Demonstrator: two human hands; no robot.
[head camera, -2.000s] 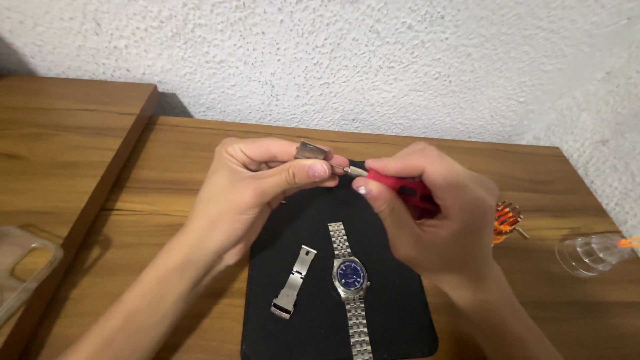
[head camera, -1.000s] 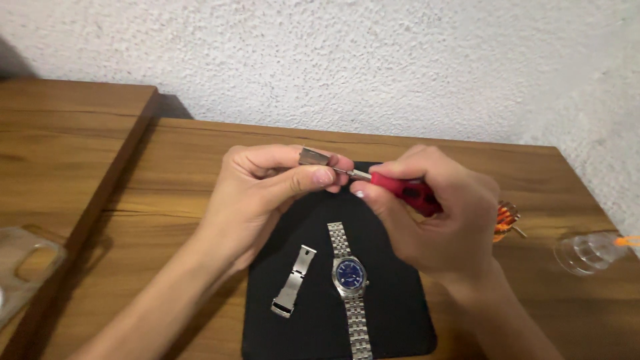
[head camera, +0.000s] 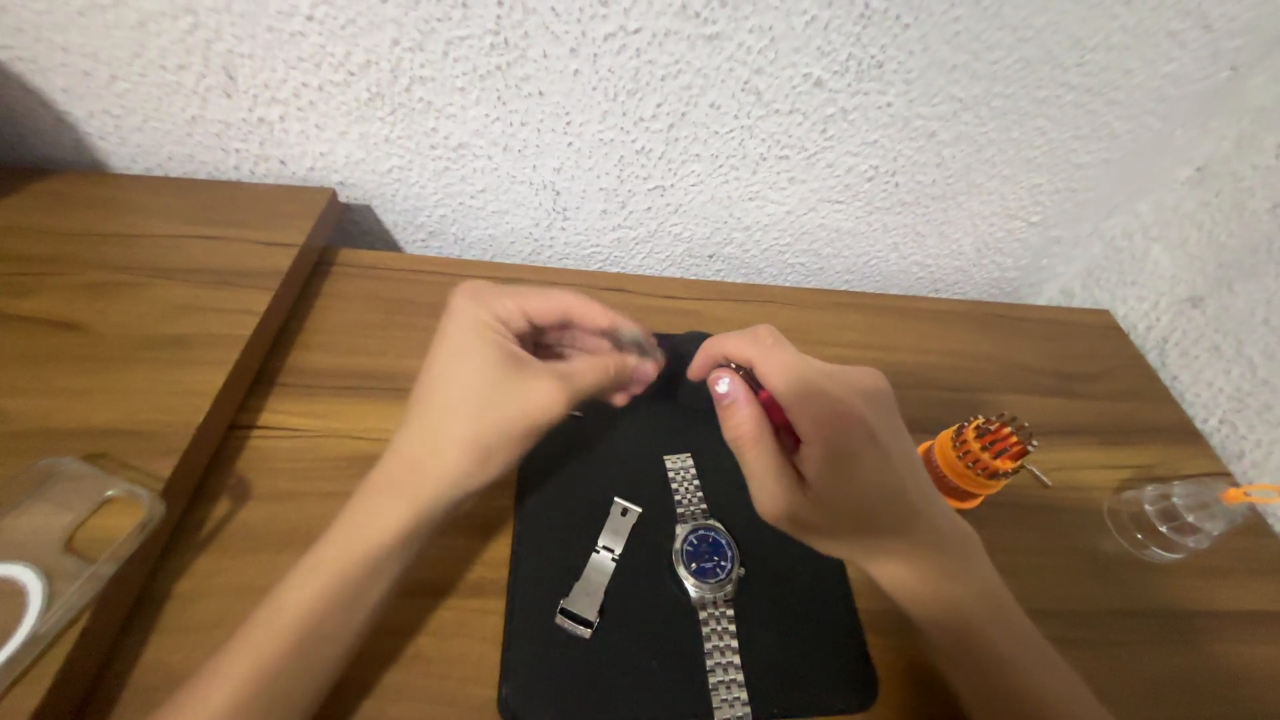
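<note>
My left hand (head camera: 530, 370) pinches a small metal piece (head camera: 637, 345), blurred, between thumb and fingers above the top of a black mat (head camera: 620, 660). My right hand (head camera: 810, 430) is closed around a red-handled screwdriver (head camera: 774, 412), mostly hidden by the fingers, and is apart from the left. Below the hands, a wristwatch with a blue dial (head camera: 707, 556) and a steel link bracelet (head camera: 720, 640) lies face up on the mat. To its left rests a metal folding clasp (head camera: 600, 570), unfolded and slanted.
Right of my right hand stands an orange bit holder (head camera: 965, 465) full of screwdriver bits. A clear plastic cup-like piece (head camera: 1165, 515) lies farther right. A clear phone case (head camera: 75, 535) sits on the raised wooden board (head camera: 160, 240) at left. A textured wall rises behind.
My hands have moved apart, and the screwdriver tip has come away from the small metal piece. The watch and the clasp have stayed in place on the mat.
</note>
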